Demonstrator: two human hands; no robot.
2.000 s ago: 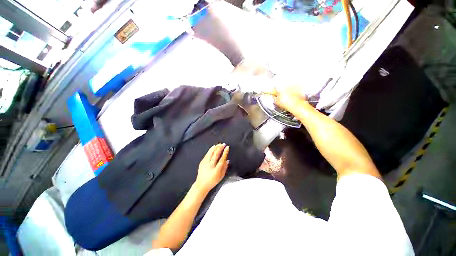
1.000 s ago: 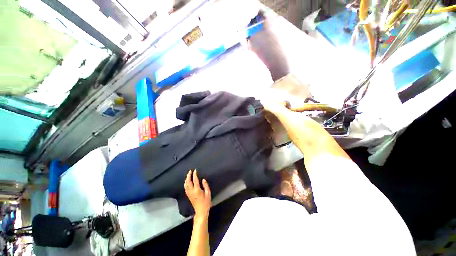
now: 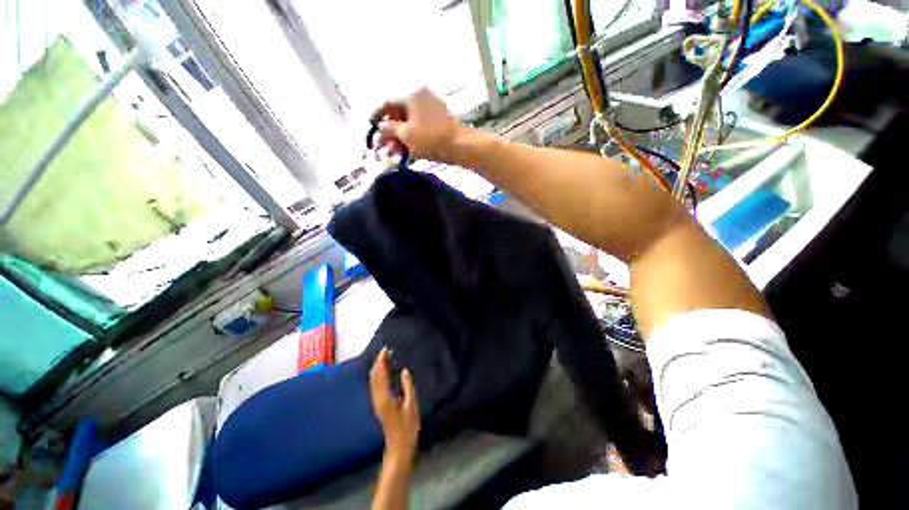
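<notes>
The dark suit jacket (image 3: 478, 289) hangs from a dark hanger hook (image 3: 375, 133), its upper part raised and its lower part against the navy pressing board (image 3: 299, 433). My right hand (image 3: 419, 125) is closed around the hook, high in front of the window. My left hand (image 3: 397, 400) lies against the lower part of the jacket, fingers apart. A dark sleeve hangs down at the right. The hanger's body is hidden inside the jacket.
Yellow hoses (image 3: 588, 60) and cables hang at the right, above a white-edged bin (image 3: 832, 194) with a blue piece inside. A blue strip with a red label (image 3: 317, 309) stands beyond the board. Windows run behind, with a small box (image 3: 237, 317) below.
My right hand has taken the hanger hook and lifted the jacket's neck end up off the board. More of the navy board is exposed. The view has shifted toward the windows.
</notes>
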